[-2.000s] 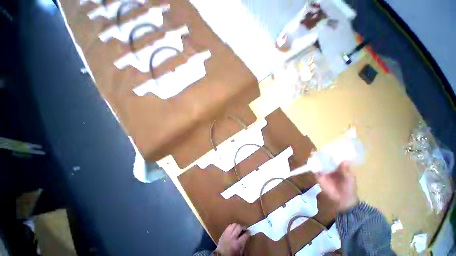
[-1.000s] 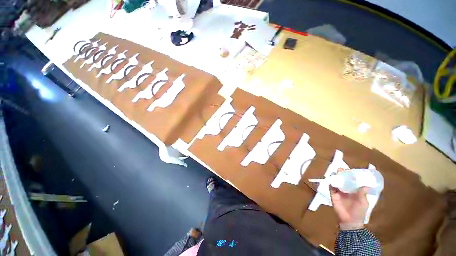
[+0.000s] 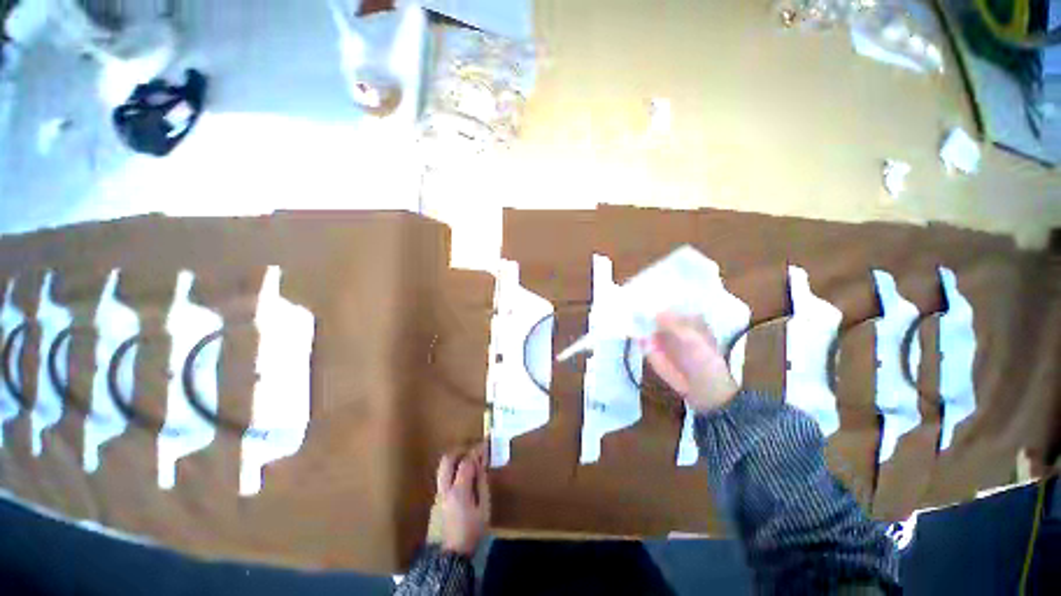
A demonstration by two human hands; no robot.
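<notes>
My right hand (image 3: 686, 359) holds a translucent white glue bottle (image 3: 661, 291) over the row of bag panels, its thin nozzle pointing left and down near the first white piece of the right group. My left hand (image 3: 462, 501) rests on the brown bag panels (image 3: 442, 349) near their front edge, left of that white piece. White backing pieces (image 3: 507, 402) lie upright in a row, and thin dark curved handles (image 3: 535, 349) lie beside or over them. Whether glue leaves the nozzle cannot be seen.
A second overlapped row with white pieces (image 3: 279, 373) lies at the left. Behind are a black bundled item (image 3: 161, 113), a clear plastic bag of small parts (image 3: 477, 87), another clear bag (image 3: 896, 41) and crumpled white scraps (image 3: 961, 151). The table's front edge curves along the bottom.
The view has swung round, so the panel row now runs across the picture. The bottle is now over the left part of the right group. My left hand is now on the panels.
</notes>
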